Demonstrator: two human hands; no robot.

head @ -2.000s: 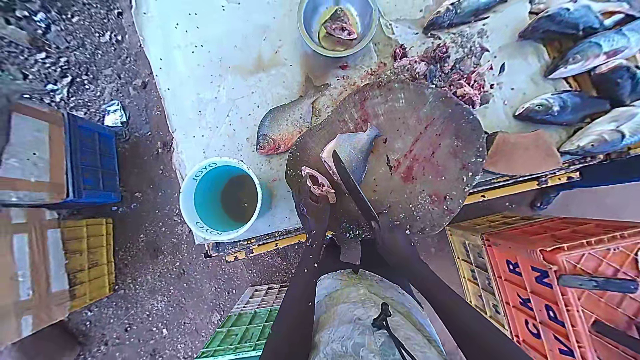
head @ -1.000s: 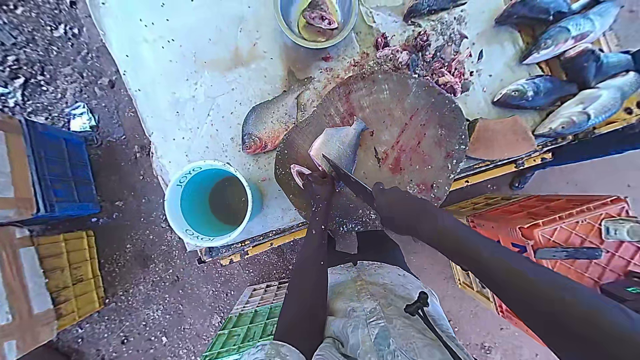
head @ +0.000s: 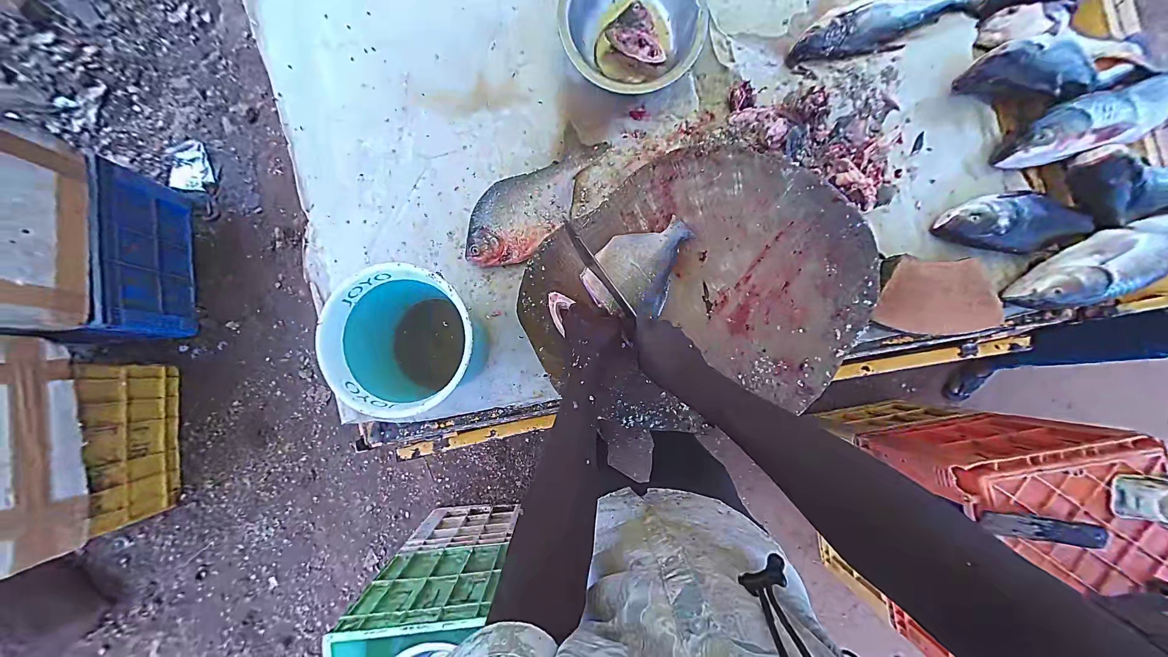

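Note:
A round chopping block (head: 776,301), stained red, lies at the table's near edge. On its left part is a cut fish (head: 639,265), its tail pointing up and right. My right hand (head: 671,351) is closed round the handle of a knife (head: 598,269), whose dark blade lies across the fish's left part. My left hand (head: 593,338) grips a small piece of fish (head: 559,310) beside the cut end; its fingertips are partly hidden. A whole fish with a reddish belly (head: 520,214) rests on the table, touching or close to the block's upper left edge.
A white bucket with dark water (head: 397,342) stands at the table's left corner. Beyond the block are a metal bowl (head: 570,46) holding a fish piece and a heap of fish scraps (head: 821,137). Several whole fish (head: 1013,222) lie at right. Crates, including a red one (head: 1031,474), flank me.
The knife blade, pointing up and left throughout, now lies across the fish's left part, nearer my left hand. My right hand has come in close beside my left.

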